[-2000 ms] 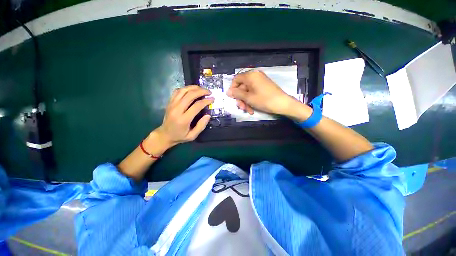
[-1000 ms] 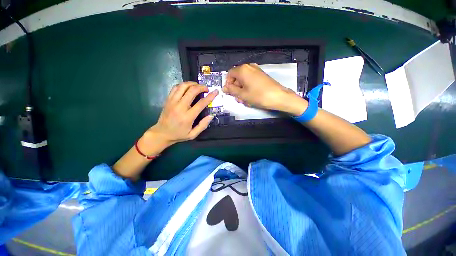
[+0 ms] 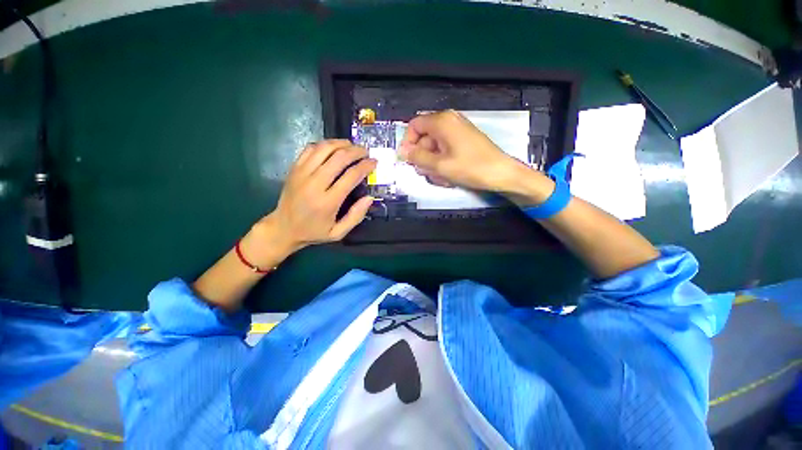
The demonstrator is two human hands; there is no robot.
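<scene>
An open tablet unit (image 3: 457, 98) lies in a black foam tray (image 3: 457, 234) in front of me. Its silver-white battery (image 3: 492, 126) fills most of it. The speckled mainboard (image 3: 378, 134) with yellow patches is at the battery's left end. My left hand (image 3: 324, 192) rests over the tray's left edge, fingers apart, fingertips at the mainboard. My right hand (image 3: 453, 154) is over the battery's left part, thumb and index finger pinched together near the mainboard. Whether a small piece is between them is too small and bright to tell.
A white paper sheet (image 3: 608, 163) lies right of the tray. Dark tweezers (image 3: 647, 105) with a yellowish end lie beyond it. A folded white sheet (image 3: 743, 158) is farther right. A black inline device (image 3: 48, 220) with a cable is at the left. A white bench edge (image 3: 598, 19) runs behind.
My right hand first moved slightly left, then back slightly right, still pinched. My left hand has stayed near the mainboard with small shifts. The view has shifted a little.
</scene>
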